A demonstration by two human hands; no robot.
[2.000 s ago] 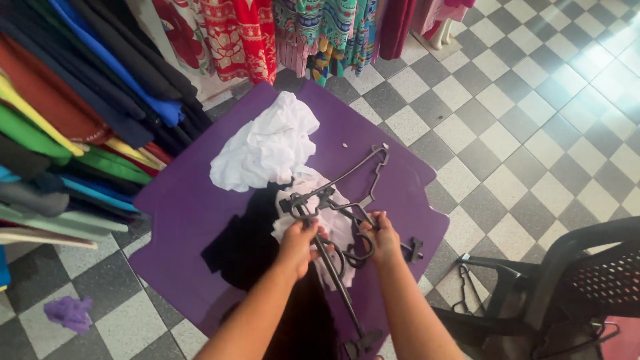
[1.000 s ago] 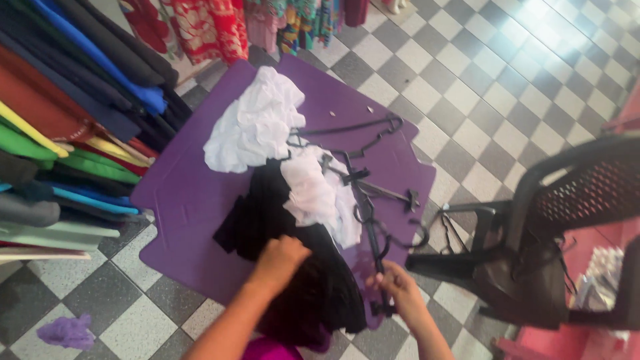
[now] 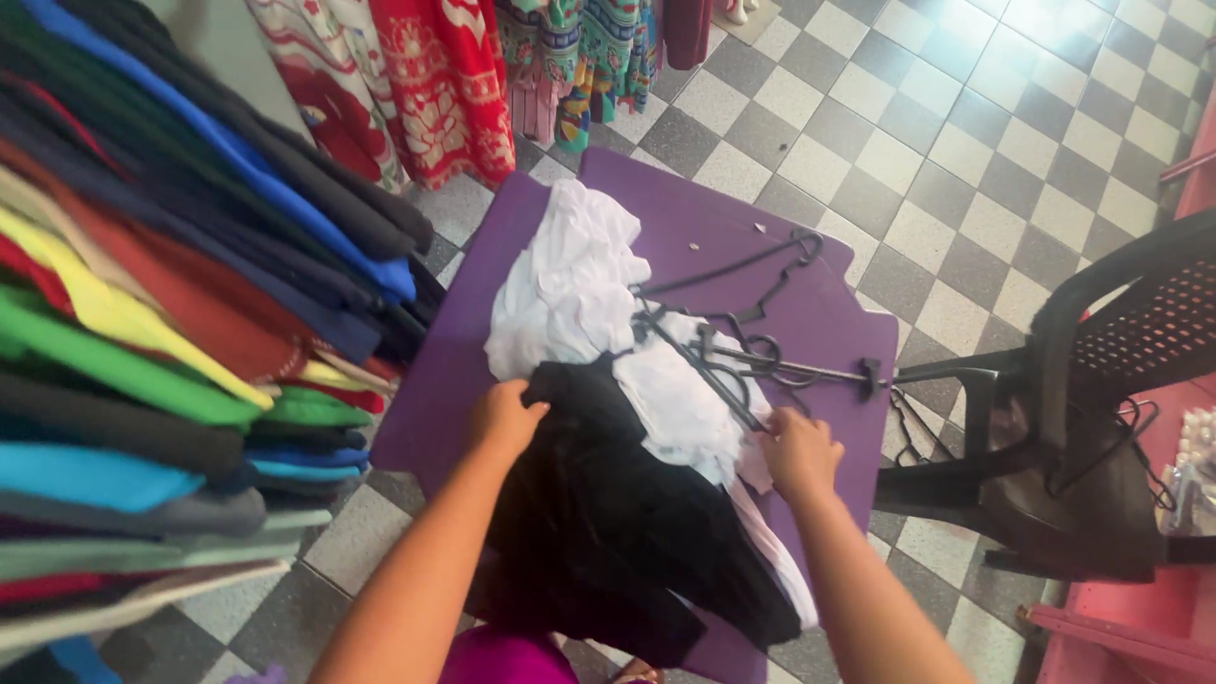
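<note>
On the purple plastic table (image 3: 432,380) lies a black garment (image 3: 608,494), and my left hand (image 3: 508,418) pinches its upper left edge. A bunched white garment (image 3: 570,275) sits above it, touching it. Another white cloth (image 3: 679,408) rests over the black garment's right side. Several dark plastic hangers (image 3: 750,356) are tangled across the right of the table, partly on the white cloth. My right hand (image 3: 803,451) is at the lower end of one hanger and the edge of the white cloth; which of them its fingers hold is unclear.
Folded or hung garments of many colours (image 3: 190,285) fill the left. Patterned dresses (image 3: 437,85) hang at the top. A dark plastic chair (image 3: 1045,418) with hangers on it stands right of the table, near a pink shelf (image 3: 1130,636). The floor is checkered tile (image 3: 855,152).
Two seconds ago both hands held the hangers; these now lie on the table's right side. My left hand has moved from the black garment's middle to its upper left edge.
</note>
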